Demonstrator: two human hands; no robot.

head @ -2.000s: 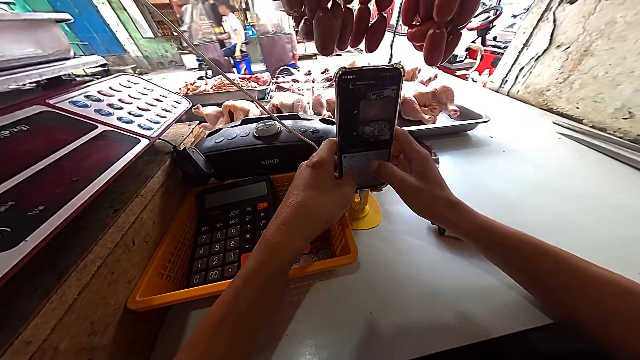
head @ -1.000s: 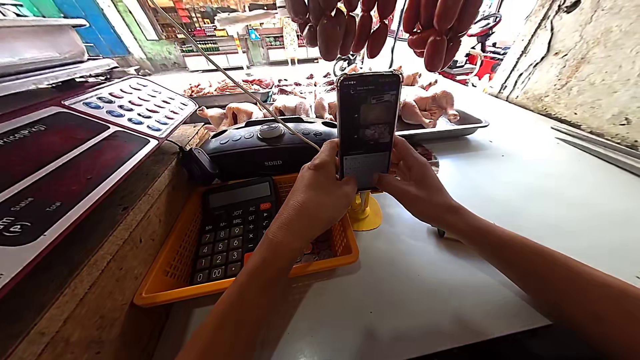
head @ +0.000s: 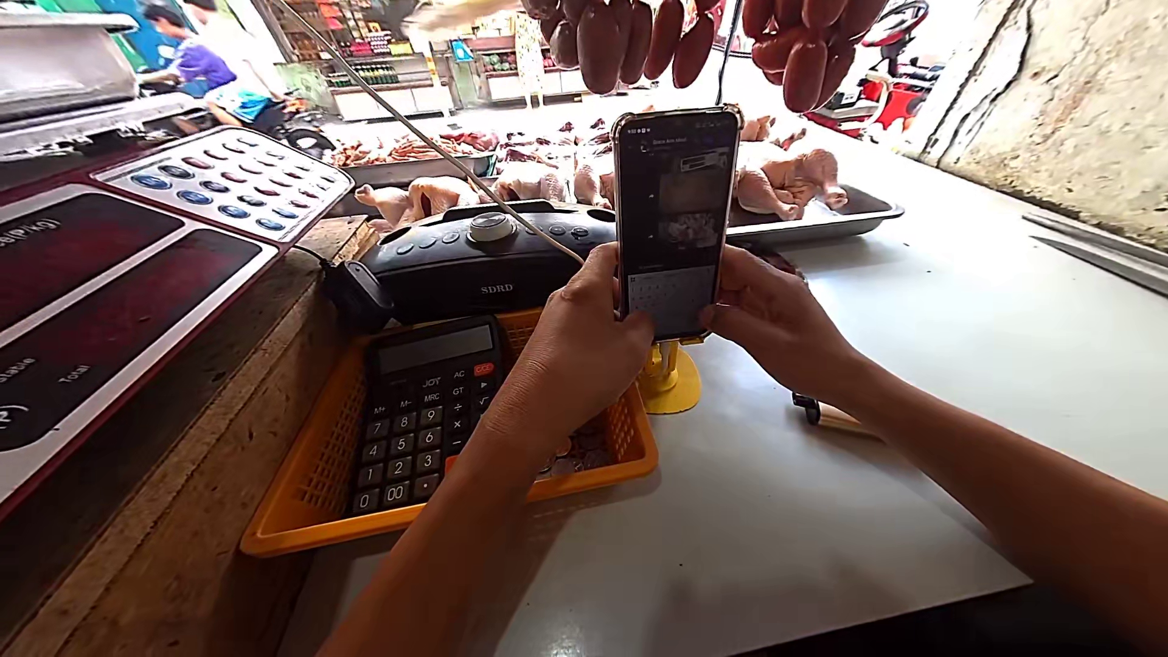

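Note:
A smartphone [head: 675, 219] stands upright between my two hands, its screen facing me with an on-screen keyboard along the lower part. My left hand [head: 589, 347] grips its lower left side, the thumb at the bottom of the screen. On the lower right side my right hand [head: 776, 324] holds it too, the thumb near the screen's edge. A yellow stand [head: 673, 388] shows just beneath the phone; whether they touch I cannot tell. Left of my left hand, a black calculator [head: 429, 411] leans in an orange plastic basket [head: 301, 538] with coins [head: 570, 461].
A black speaker [head: 497, 260] sits behind the basket. Raw chickens [head: 785, 173] lie on a metal tray [head: 853, 224]; sausages [head: 598, 46] hang above. At left stands a digital scale [head: 137, 265]. Metal blades [head: 1104, 255] lie at right. A person [head: 205, 64] is on a motorbike beyond.
A person on a motorbike has come into view in the background at the left. Both hands keep hold of the phone in about the same place.

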